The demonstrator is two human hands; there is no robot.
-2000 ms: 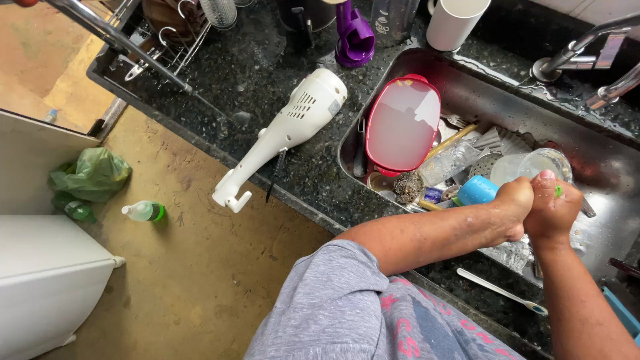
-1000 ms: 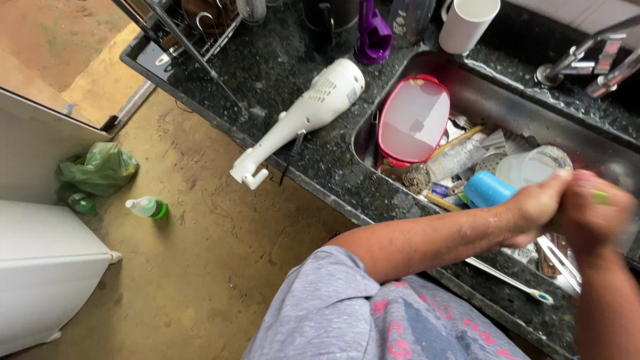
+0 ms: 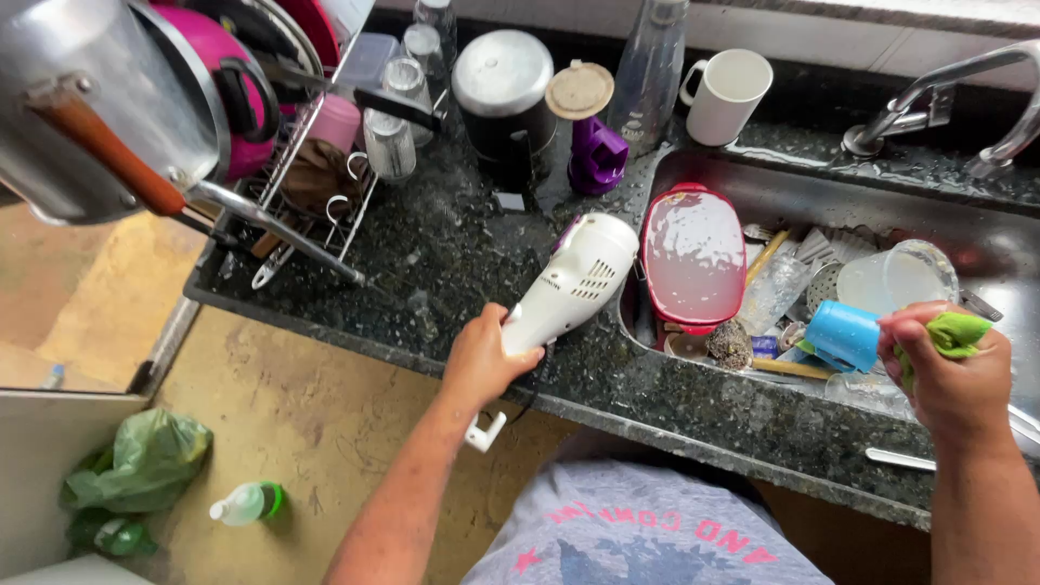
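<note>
My left hand is closed around the narrow part of a white plastic appliance body with vents, probably a mixer, lying on the black granite counter by the sink. Over the sink's front edge, my right hand grips a bunched green cloth. Just left of that hand is a light blue plastic cup. A red-rimmed container filled with cloudy liquid stands at the sink's left end. A steel scouring pad and a translucent tub are also in the sink.
Behind the appliance stand a purple plastic piece, a lidded black pot and a white mug. A wire dish rack with pots and glasses occupies the left. The chrome faucet is behind the sink. A utensil lies near the front edge.
My hands, together over the sink before, are now apart. The left has moved left and taken hold of the white appliance; the right still has the green cloth. The view has shifted.
</note>
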